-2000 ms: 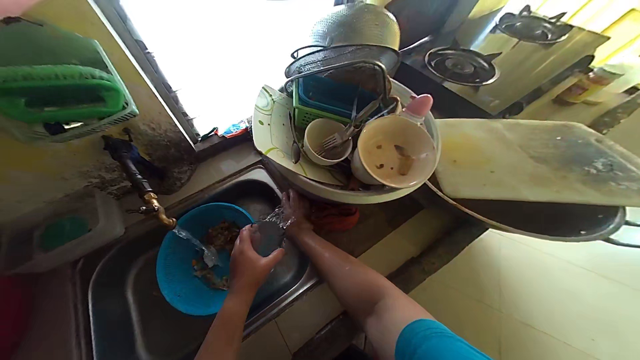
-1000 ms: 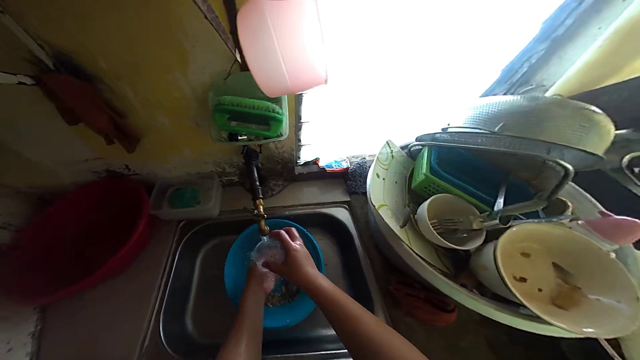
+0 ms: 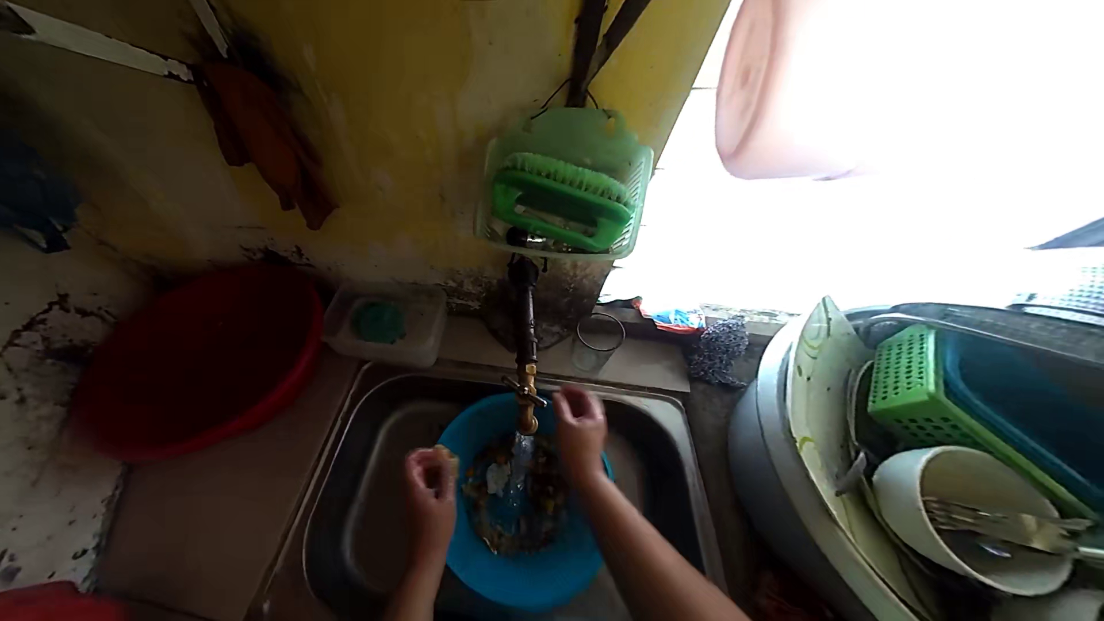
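Note:
My left hand (image 3: 431,487) is over the left rim of a blue plastic basin (image 3: 517,586), its fingers curled, with a small yellowish thing at the fingertips. My right hand (image 3: 582,431) is just right of the brass tap (image 3: 527,405), fingers bent and apart, with nothing visible in it. Water (image 3: 519,470) runs from the tap into the basin, which stands in a steel sink (image 3: 371,509). Wet scraps (image 3: 548,496) and a whitish piece (image 3: 497,477) lie in the basin. A clear drinking glass (image 3: 597,345) stands on the ledge behind the sink.
Left are a red basin (image 3: 203,362) and a clear plastic tub (image 3: 414,323) with a green scrubber. A green brush (image 3: 565,198) sits in a hanging holder. A steel-wool scourer (image 3: 720,349) lies by the window. Right, a large basin (image 3: 763,448) holds stacked dishes.
My hands were together on a clear thing under the tap and are now apart, either side of the water. That thing has left my hands. The view has swung left since the first frame.

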